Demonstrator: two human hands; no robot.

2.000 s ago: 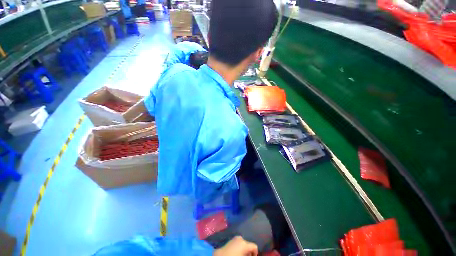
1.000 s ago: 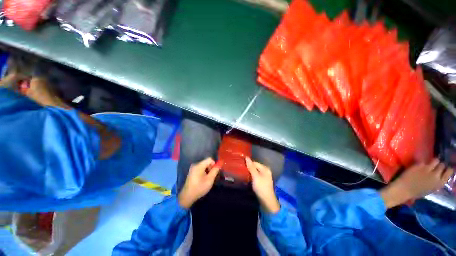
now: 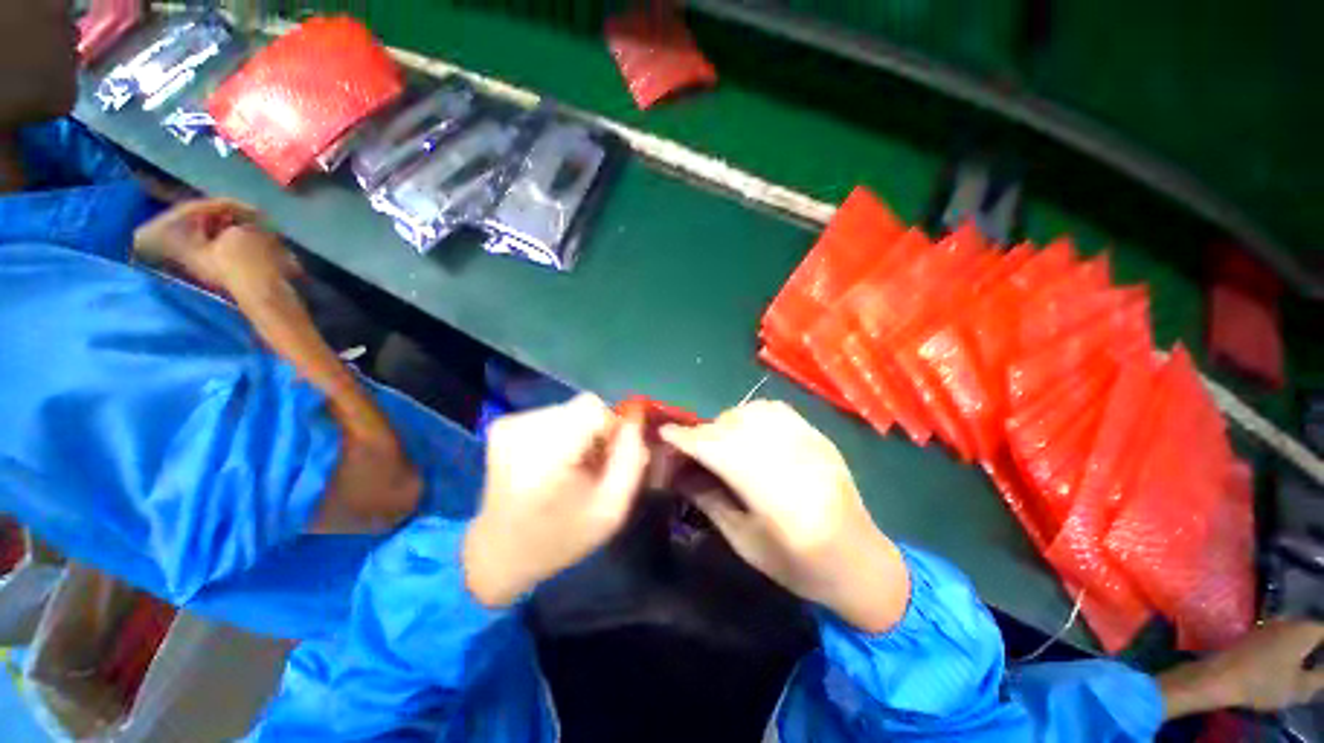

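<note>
My left hand and my right hand are raised close together at the bench edge. Both pinch a red bubble bag between them; most of it is hidden by my fingers. Something dark and shiny shows just below it, between my hands. On the bench at the right, several empty red bubble bags lie fanned in an overlapping pile. Several shiny static-shielding bags with dark units inside lie on the bench at the upper left.
A red pile lies by the silver bags. Red packs and a grey pack lie on the green belt. A worker in blue sits at left, above a lined carton. Another person's hand is at lower right.
My hands have risen from my lap toward the bench edge with the red bag and moved closer together. The view has shifted, showing more belt and silver bags.
</note>
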